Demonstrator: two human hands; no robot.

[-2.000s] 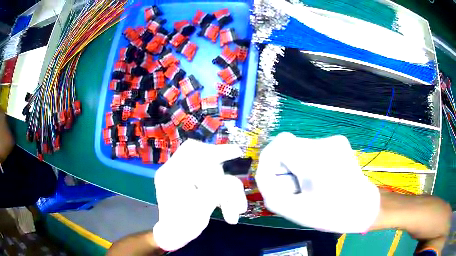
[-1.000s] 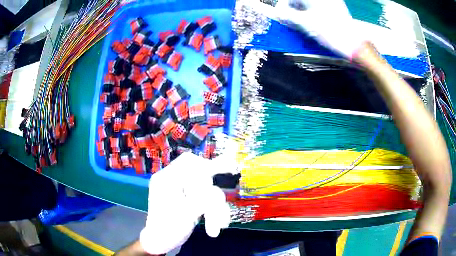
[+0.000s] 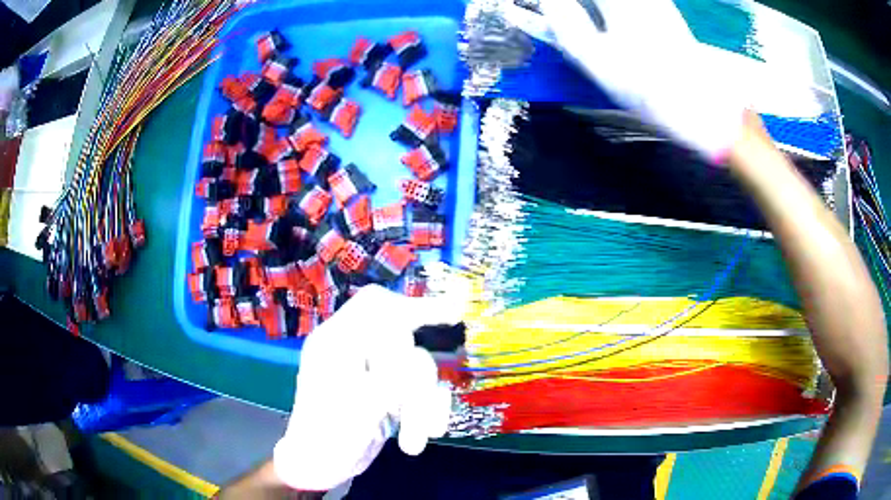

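Observation:
My left hand [image 3: 357,386], in a white glove, holds a connector housing [image 3: 442,338] with a black part between thumb and fingers, at the lower right corner of the tray. Several thin wires, blue, yellow and dark, run from it to the right over the yellow wires [image 3: 567,317]. My right hand [image 3: 635,63], also gloved, reaches over the blue wires [image 3: 547,80] to the white wires [image 3: 791,90] at the top. Its fingertips are near the silvery terminals [image 3: 493,49]; the blur hides whether they grip anything.
The blue parts tray [image 3: 195,195] holds many red and black housings. Finished harnesses [image 3: 107,166] lie left of it, more [image 3: 869,186] at the far right. Black [image 3: 615,166], green [image 3: 625,252] and red wires [image 3: 625,398] lie in the rack. A second rack [image 3: 44,146] stands far left.
My right hand has gone from beside my left hand to the far end of the rack, and stayed there over the last second. My left hand has shifted slightly, still holding the housing.

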